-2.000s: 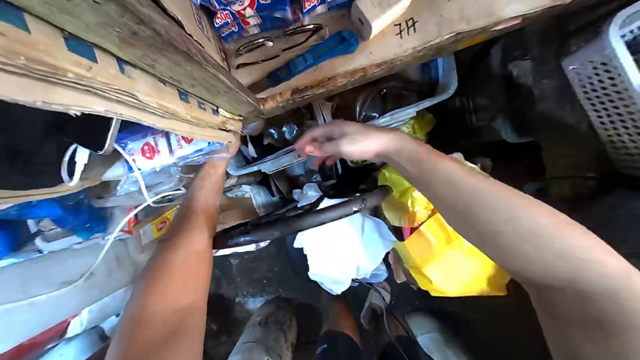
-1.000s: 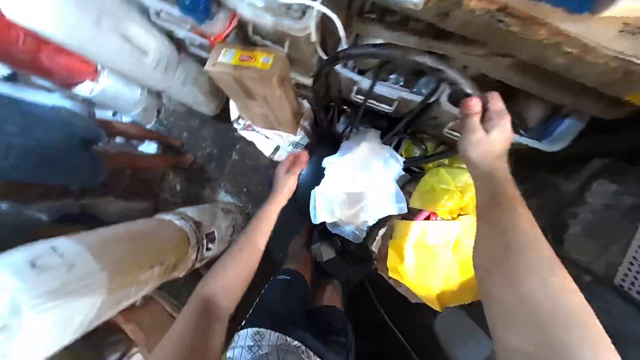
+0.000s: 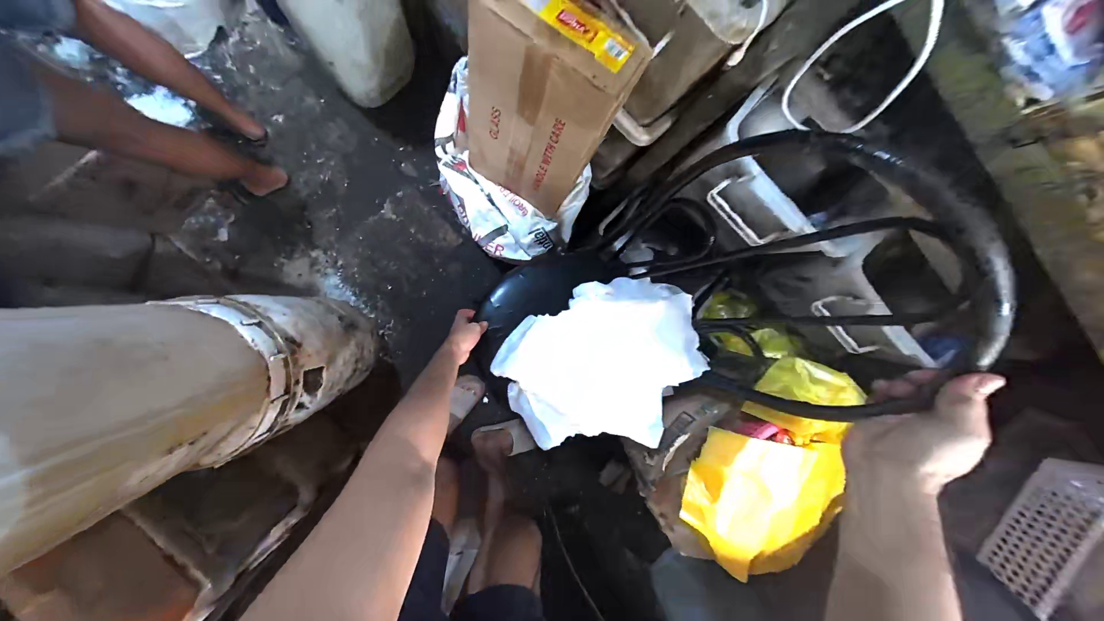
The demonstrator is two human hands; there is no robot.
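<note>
A black chair with a bent tubular back (image 3: pixel 992 250) and thin rods spans the middle and right. Its round black seat (image 3: pixel 526 289) lies partly under crumpled white paper or plastic (image 3: pixel 604 362). My left hand (image 3: pixel 466 335) holds the left rim of the seat. My right hand (image 3: pixel 923 423) grips the lower right end of the bent tube, its fingers partly hidden behind it. Below the chair, left of my right wrist, is a yellow bag (image 3: pixel 768 500) with something red at its opening.
A cardboard box (image 3: pixel 543 103) stands on a printed white bag (image 3: pixel 492 207) beyond the seat. Handled plastic containers (image 3: pixel 776 198) lie behind the rods. A large pale cylinder (image 3: pixel 207 371) is at left, a perforated basket (image 3: pixel 1048 535) at lower right. Another person's bare legs (image 3: pixel 164 112) are at upper left.
My left hand has come onto the seat rim; a second ago it was beside it, apparently free. My right hand stays on the bent tube, which it was not holding two seconds ago. The view has swung left.
</note>
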